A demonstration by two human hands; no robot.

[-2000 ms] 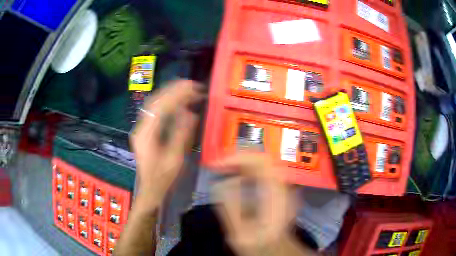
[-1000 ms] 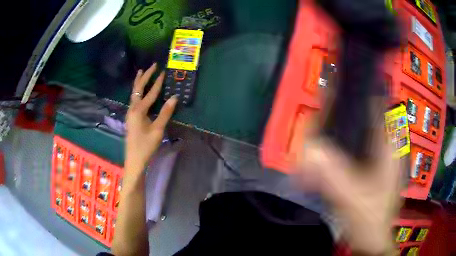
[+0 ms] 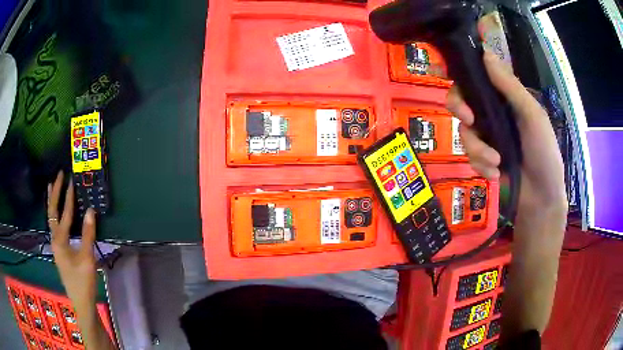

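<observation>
My right hand grips the handle of a black barcode scanner; its head is over the tray's top right. A keypad phone with a yellow screen sticker lies tilted, face up, across the red tray. Orange phone backs sit face down in the pockets. A white label slip lies in an upper pocket. A second phone lies face up on the left mat. My left hand is beside its lower end, fingers apart, thumb at the keypad's bottom edge.
A filled red tray is at lower left. More red trays with yellow-screened phones are at lower right. The scanner's cable crosses the tray's lower right corner. A monitor stands at right, a mouse mat lies at left.
My right hand has come up over the tray's right side with the scanner in view. My left hand has moved down from above the bench to the left phone's lower end. The view has shifted.
</observation>
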